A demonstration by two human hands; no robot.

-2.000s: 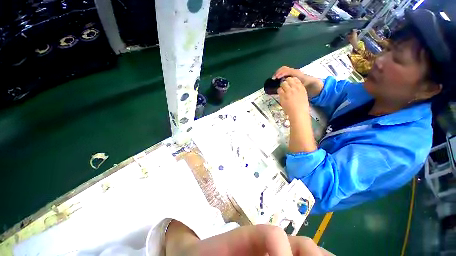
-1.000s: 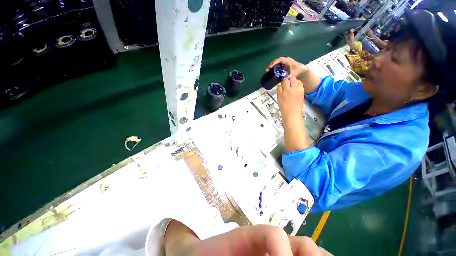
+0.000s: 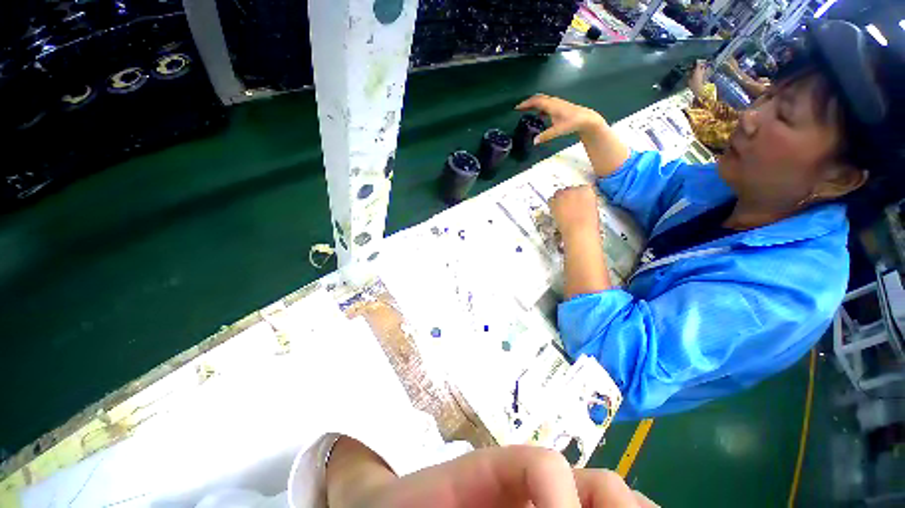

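My left hand (image 3: 496,478), in a white sleeve, reaches in from the lower left and is cut off by the bottom edge. Its fingers are bent, and whatever they may hold is out of the picture. My right hand is not in view. The white-covered bench (image 3: 298,387) lies in front of me, with a worn brown board (image 3: 402,347) across it. Three black cylindrical parts stand upright in a row on the green belt; the nearest (image 3: 461,176) is right of the post. A thin pale ring scrap (image 3: 321,255) lies on the belt beside the post's foot.
A thick white post (image 3: 362,129) rises from the bench edge. A person in a blue jacket (image 3: 714,288) sits at right, one hand (image 3: 566,117) open near the farthest black part. Printed paper (image 3: 476,278) covers their bench. Black trays (image 3: 109,109) stand beyond the belt.
The black parts and ring scrap have moved right along the belt. The other person has let go of a black part, which now stands on the belt. My left hand has not visibly moved.
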